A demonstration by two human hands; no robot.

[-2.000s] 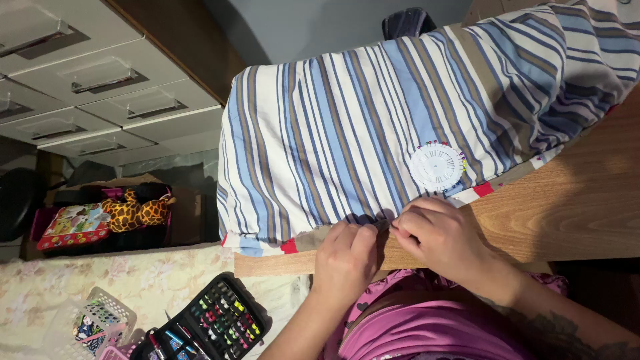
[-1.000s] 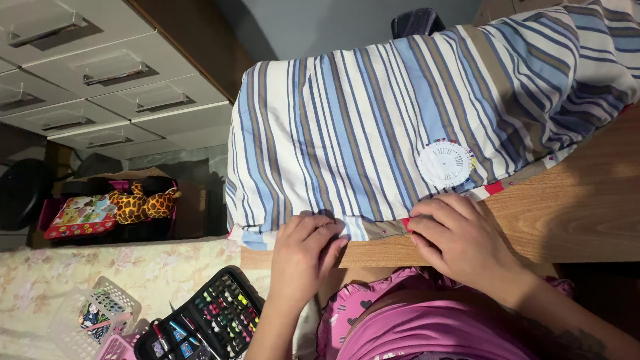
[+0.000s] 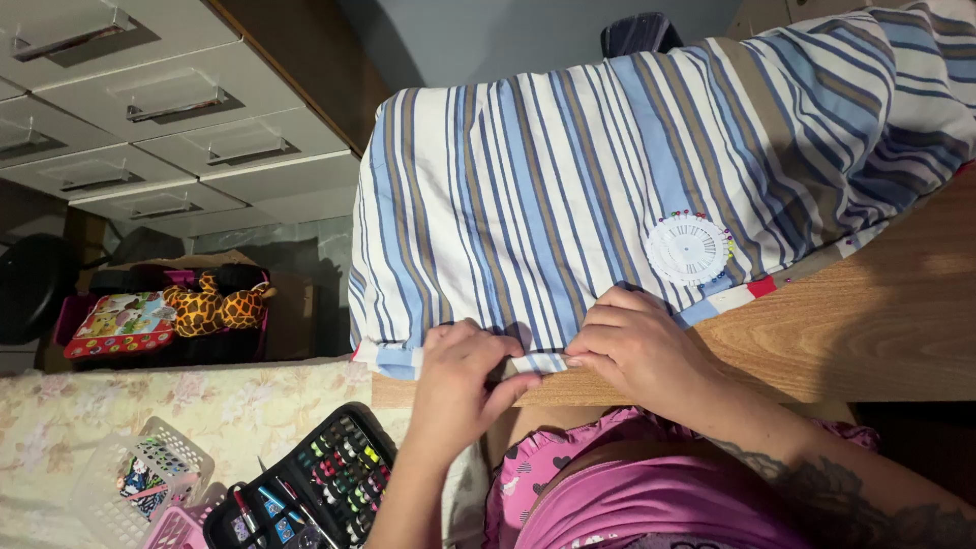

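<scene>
A striped cloth (image 3: 534,206) in blue, white and brown lies over a wooden table (image 3: 877,320), its near edge folded into a narrow hem. My left hand (image 3: 469,374) holds that folded edge between thumb and fingers. Just to its right, my right hand (image 3: 637,347) pinches the same hem with thumb and fingertips. A round white wheel of colored-head pins (image 3: 688,248) rests on the cloth beyond my right hand. Farther right, a red patch (image 3: 761,287) shows on the hem, with a few pins along the edge.
At lower left, an open black sewing kit (image 3: 335,473) with thread spools lies on a floral cover (image 3: 61,412), beside a clear plastic basket (image 3: 145,480) and a pink basket (image 3: 179,526). A giraffe-patterned plush toy (image 3: 217,305) sits in a box below white drawers (image 3: 175,99).
Two seconds ago my hands were close together on the hem. My left hand has since moved left along it, and both hands now grip the edge a little apart.
</scene>
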